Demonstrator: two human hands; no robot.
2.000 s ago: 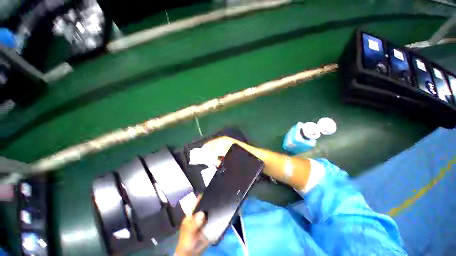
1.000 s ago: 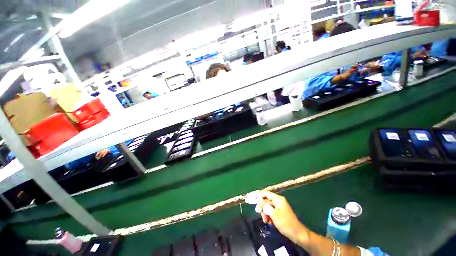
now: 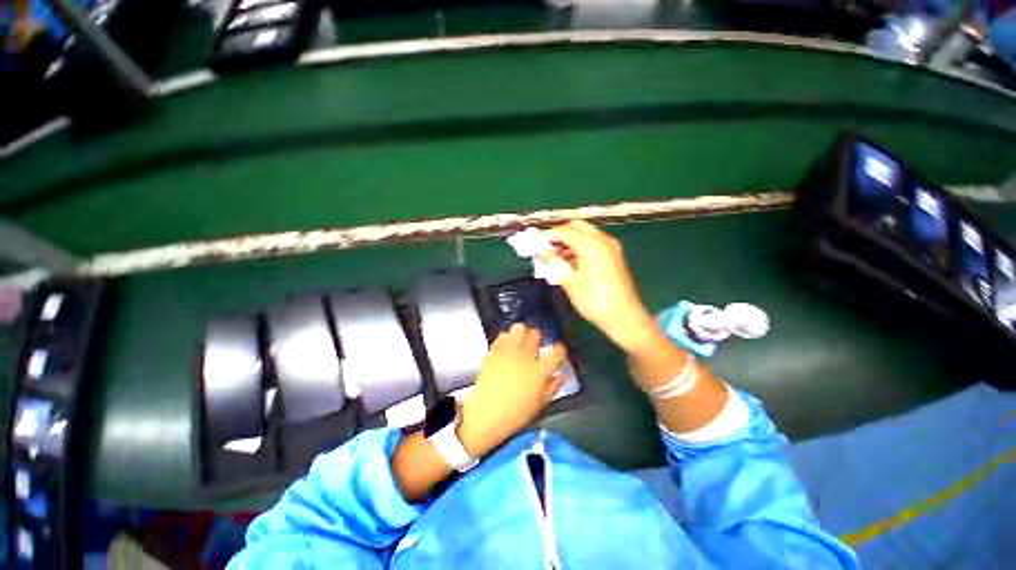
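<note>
A black phone tray point(image 3: 240, 468) lies in front of me. Four slots hold smartphones point(image 3: 373, 340) with plain, reflective faces up. In the rightmost slot a dark smartphone point(image 3: 513, 298) shows a round camera cluster at its far end. My left hand point(image 3: 513, 390) lies over its lower part, fingers somewhat spread; whether it grips the phone is not clear. My right hand point(image 3: 602, 284) is raised beyond the tray's right end and pinches a small white wiping cloth point(image 3: 540, 254). White labels point(image 3: 404, 411) show at the near ends of some phones.
A light-blue solvent dispenser point(image 3: 682, 328) with its lid open stands right of my right forearm. Stacked trays point(image 3: 830, 239) of phones sit at the far right. Another filled tray point(image 3: 50, 390) is at the left. A worn pale rail point(image 3: 368, 234) runs beyond my tray, along the green conveyor point(image 3: 446, 167).
The view has swung back down to the tray. The smartphone that my left hand held up two seconds ago is no longer raised. My left hand is now on the rightmost phone; my right hand still holds the cloth.
</note>
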